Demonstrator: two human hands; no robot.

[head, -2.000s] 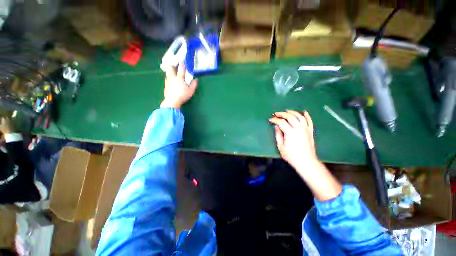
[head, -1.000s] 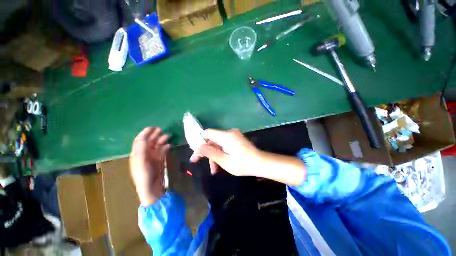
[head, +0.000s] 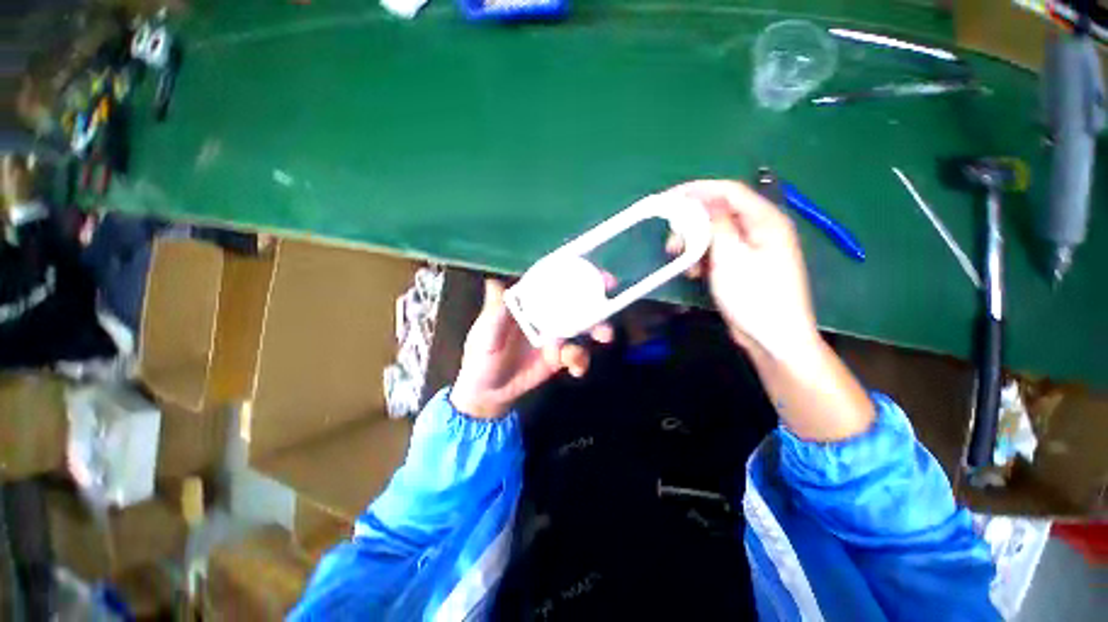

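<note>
A white loop-shaped unit [head: 565, 289] is held between my two hands over the bench's front edge. Its wide base points to the lower left and its open loop to the upper right. My left hand [head: 508, 355] holds the wide base from below, with fingertips at its lower edge. My right hand [head: 756, 265] holds the rounded loop end. The inner side of the unit is not visible, so I cannot tell if it is closed.
Blue-handled cutters [head: 824, 222] lie right of my right hand, partly hidden by it. A clear cup [head: 792, 67], thin tools, a hammer [head: 994, 261] and a grey screwdriver [head: 1072, 158] are farther right. A blue tray [head: 516, 9] is cut off at the top. Cartons [head: 322, 352] stand below the bench.
The view has shifted. The white unit, held by my right hand alone a second ago, is now raised and turned flat, with my left hand on its base.
</note>
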